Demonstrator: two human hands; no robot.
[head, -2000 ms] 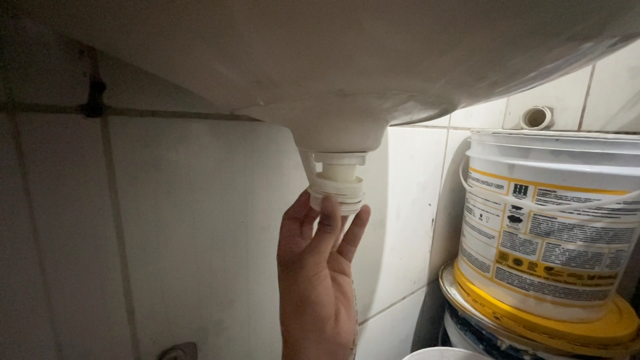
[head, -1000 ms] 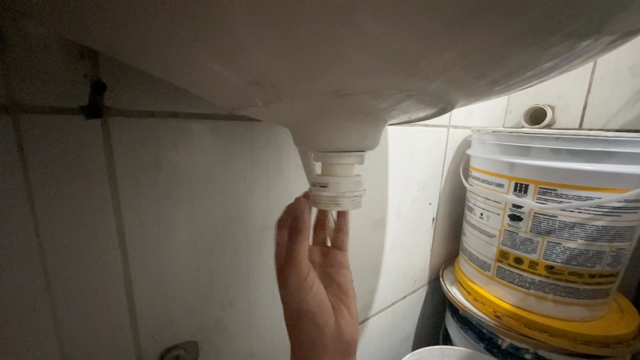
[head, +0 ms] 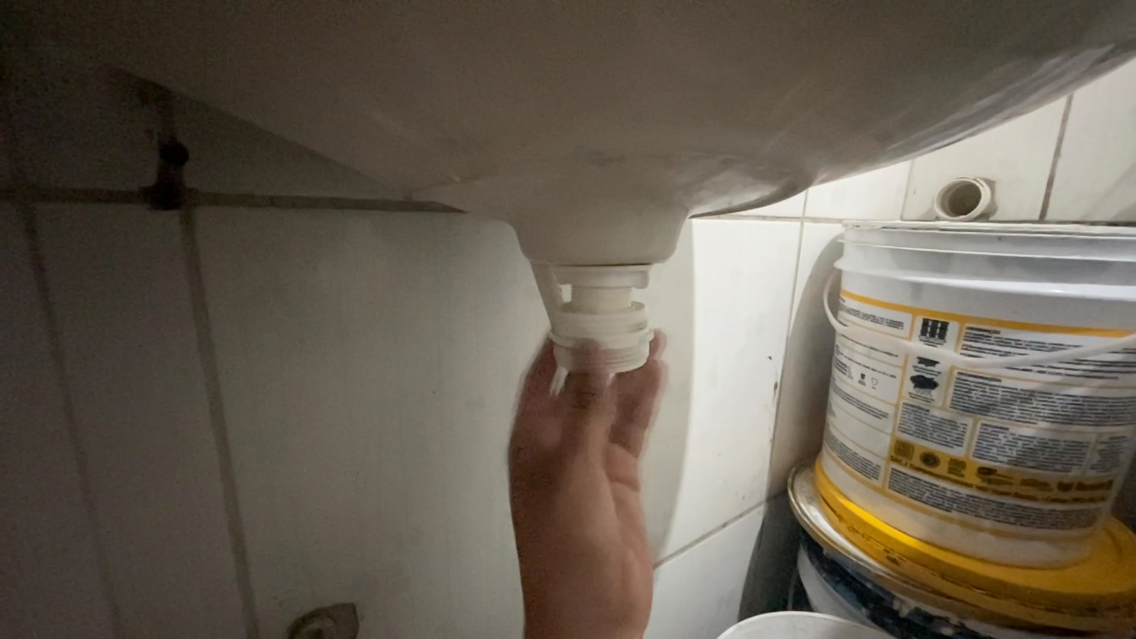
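Observation:
From below, my left hand (head: 586,488) reaches up to a white plastic drain fitting (head: 602,342) under a pale basin (head: 586,115). My fingertips are around the fitting's lower ridged ring, with one digit in front and others at its left and right sides. Above the ring, a narrower neck and a flange show close beneath the basin's outlet. The hand is slightly blurred, and the far side of the ring is hidden. My right hand is out of view.
At the right, a white plastic bucket (head: 967,399) with a printed label stands on a yellow lid (head: 994,568). A pale pipe stub (head: 965,199) juts from the tiled wall (head: 373,390). Another fitting (head: 324,621) is low on the wall, and a white container rim (head: 803,625) shows at the bottom.
My left hand has shifted its fingers about the ring. A second ago they were more beneath it; now fingertips are higher, at its front and right side.

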